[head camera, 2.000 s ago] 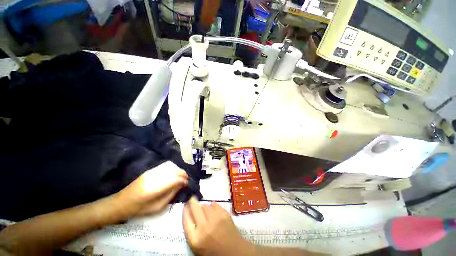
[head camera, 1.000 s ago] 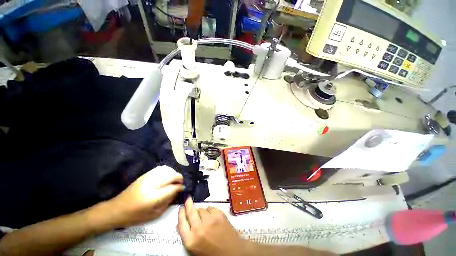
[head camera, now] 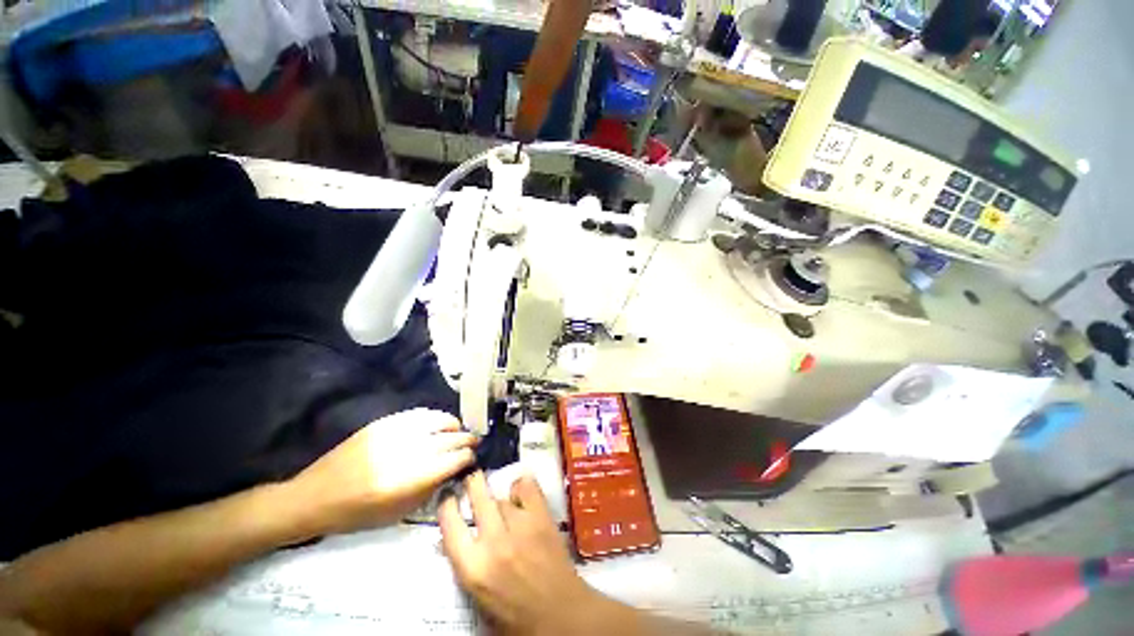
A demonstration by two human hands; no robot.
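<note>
A black garment piece [head camera: 187,360] lies heaped left of the needle, its narrow edge running under the head of the cream sewing machine [head camera: 696,323]. My left hand [head camera: 392,466] presses on the cloth just in front of the needle area, fingertips together on its edge. My right hand [head camera: 507,547] lies beside it on the machine bed, fingers slightly spread, fingertips near the cloth edge; whether it grips any cloth cannot be told. The presser foot [head camera: 504,429] is partly hidden by cloth. A smartphone [head camera: 607,478] with a red-orange screen lies right of my right hand.
Thread snips [head camera: 742,537] lie right of the phone. A white lamp [head camera: 394,273] hangs beside the head. A control panel [head camera: 926,149] stands above the arm. A white paper [head camera: 933,410] hangs from the arm. A pink object [head camera: 1020,594] is at lower right.
The small cloth end beside the presser foot shows less than before. My right hand's fingers have spread and shifted up toward the needle. The whole view has shifted slightly.
</note>
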